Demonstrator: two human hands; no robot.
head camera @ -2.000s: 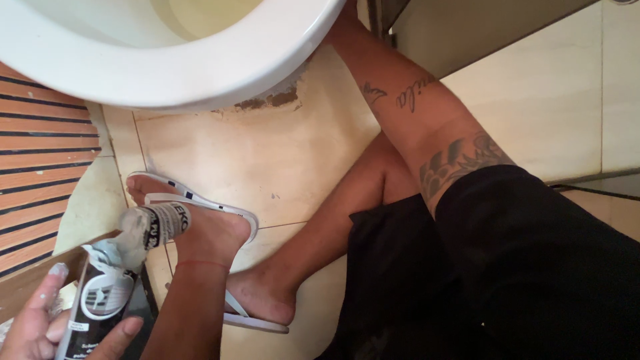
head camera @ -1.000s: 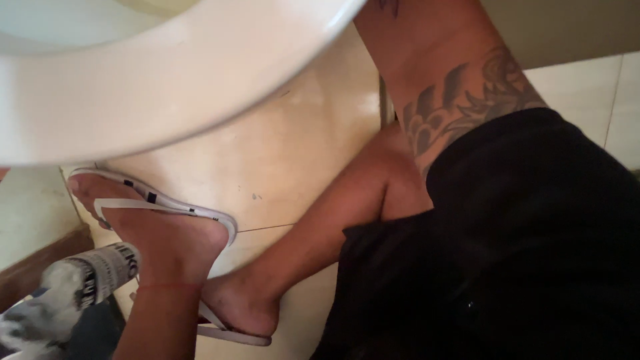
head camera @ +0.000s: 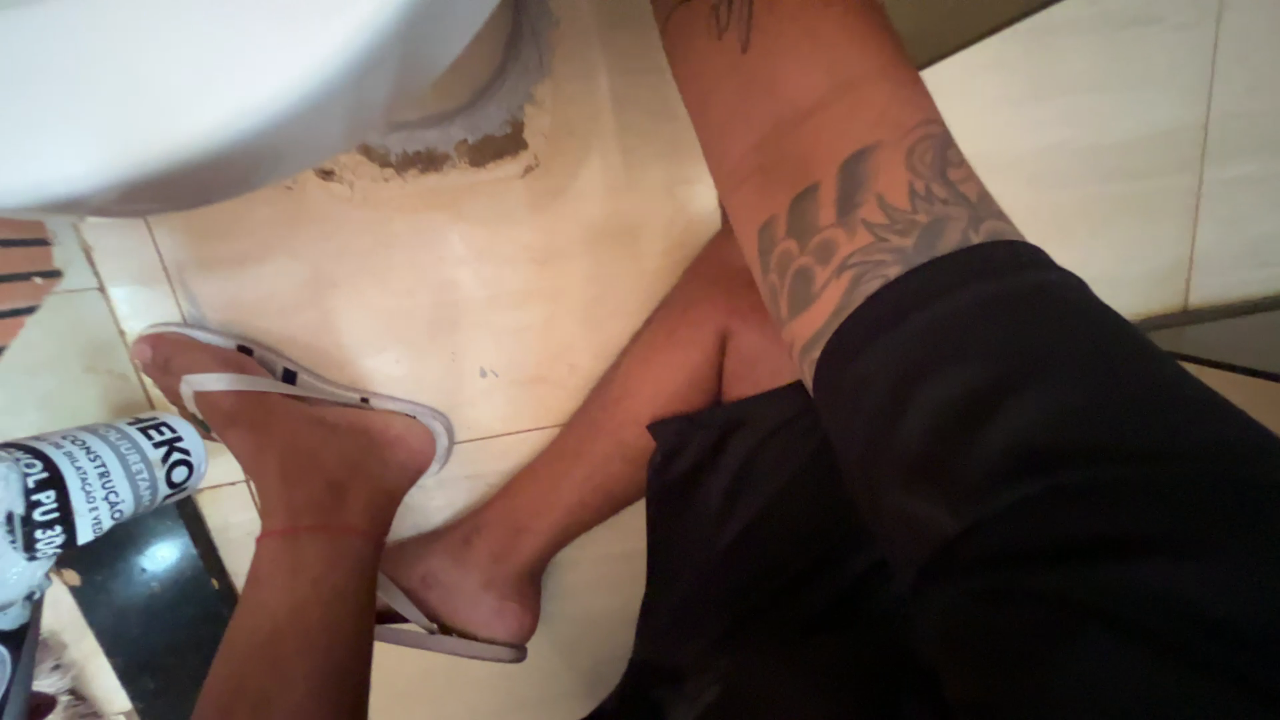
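A crumpled polyurethane sealant pack (head camera: 110, 475), white and black with printing, juts in from the left edge beside the sandalled foot. The hand at its lower end is out of frame; a small reddish patch in the bottom left corner is too dark to name. My tattooed right forearm (head camera: 840, 180), in a black sleeve, reaches up past the top edge, so my right hand is hidden. The white toilet bowl (head camera: 250, 90) fills the upper left. At its base, the floor joint (head camera: 450, 155) shows rough, broken brown and grey material.
My feet in white flip-flops (head camera: 290, 375) rest on beige floor tiles (head camera: 560, 300), below the bowl. A glossy black surface (head camera: 150, 590) lies under the sealant pack. An orange slatted panel (head camera: 25, 270) shows at the left edge. A wall or cabinet edge runs along the upper right.
The hand seen on the dark, printed lower end of the sealant item two seconds ago is out of frame now. The view has shifted, and the toilet's base joint, out of view one second ago, shows again.
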